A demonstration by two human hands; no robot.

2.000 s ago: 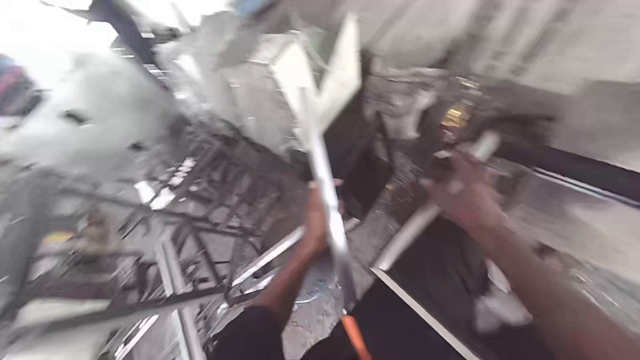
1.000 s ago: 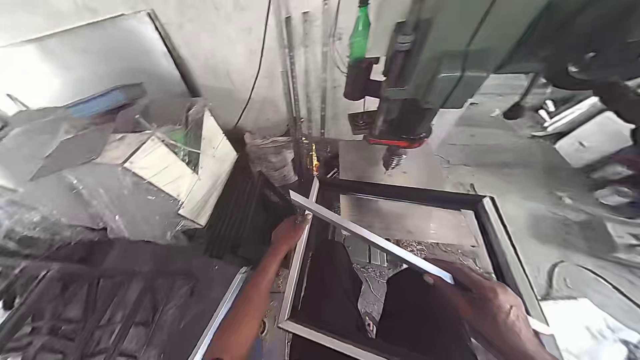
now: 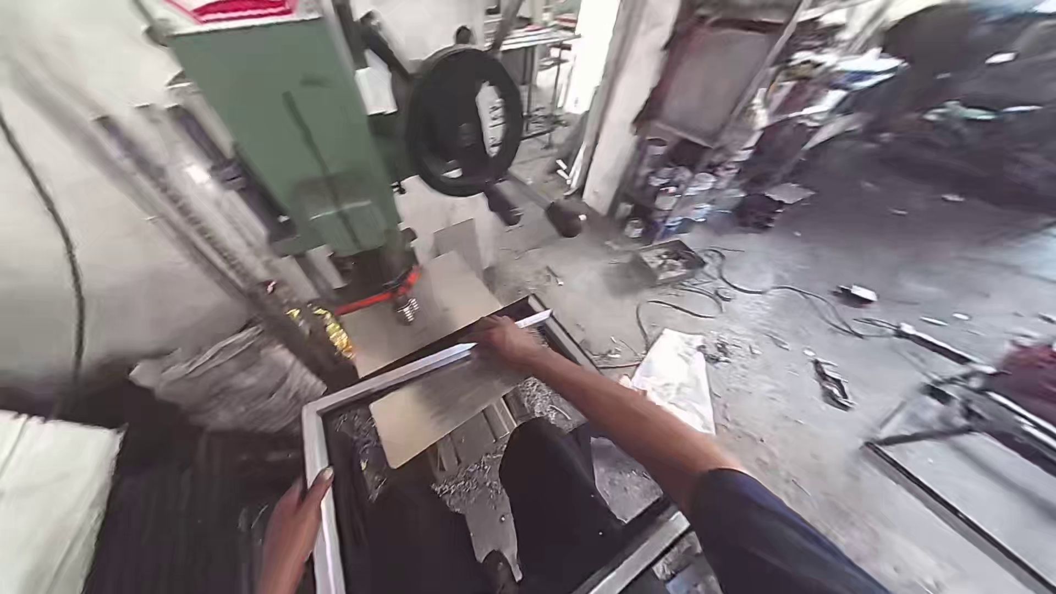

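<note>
A rectangular metal frame (image 3: 323,507) lies around my knees, in front of a green drill press (image 3: 285,132). At its left side my left hand (image 3: 295,524) grips the side bar, thumb on top. My right hand (image 3: 505,340) is at the far side, closed around a thin light metal strip (image 3: 429,360) that runs along the far bar. Below the chuck (image 3: 407,309) is the drill's flat metal table (image 3: 437,404), seen partly through the frame. The lower part of the frame is partly out of view.
A black handwheel (image 3: 464,121) and a knobbed lever (image 3: 565,218) stick out from the drill press. Metal bars lean on the wall at left. A white sack (image 3: 678,375), a tray of scraps (image 3: 670,262) and a cable lie on the floor at right, with a metal structure (image 3: 949,495) beyond.
My right hand has moved from the frame's near right part to its far side, with the strip now along the far bar. My left hand no longer touches the strip. The view has swung right.
</note>
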